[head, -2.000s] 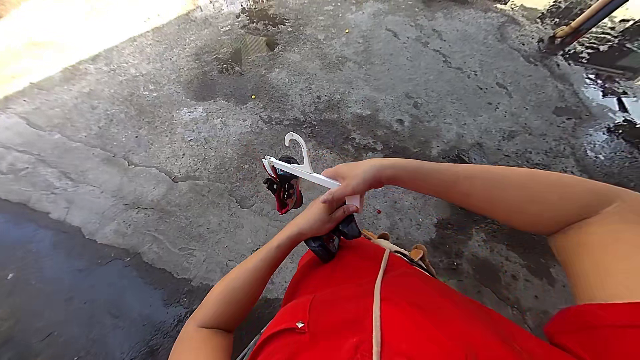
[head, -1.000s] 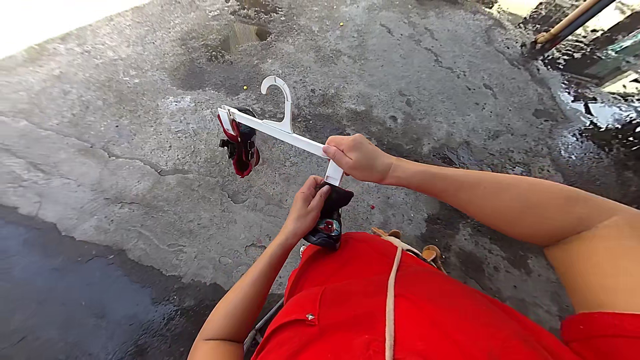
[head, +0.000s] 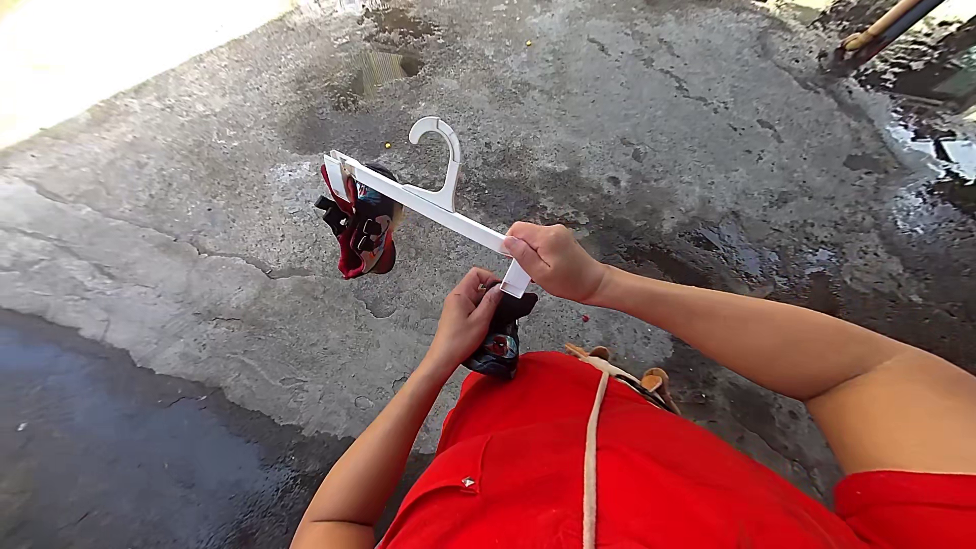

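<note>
A white plastic hanger [head: 450, 217] with a hook on its top edge slants across the middle. My right hand [head: 557, 263] grips its near end, beside the short arm that bends down. From the far end hangs a small red and black shoe [head: 367, 236] with dark straps. Below the near end, my left hand [head: 463, 316] pinches a second shoe [head: 499, 345], dark with a coloured patch, by its black upper edge. That edge touches the tip of the hanger's short arm; whether it is clipped on cannot be told.
Rough grey concrete [head: 267, 328] lies below, with a dark wet strip [head: 114, 435] at the lower left. A pole [head: 888, 30] meets the ground at the top right, near puddles. Red clothing with a pale cord [head: 595, 457] fills the bottom.
My hands have moved apart from where they were close together two seconds ago. More of the hanger's near end and of the dark shoe shows.
</note>
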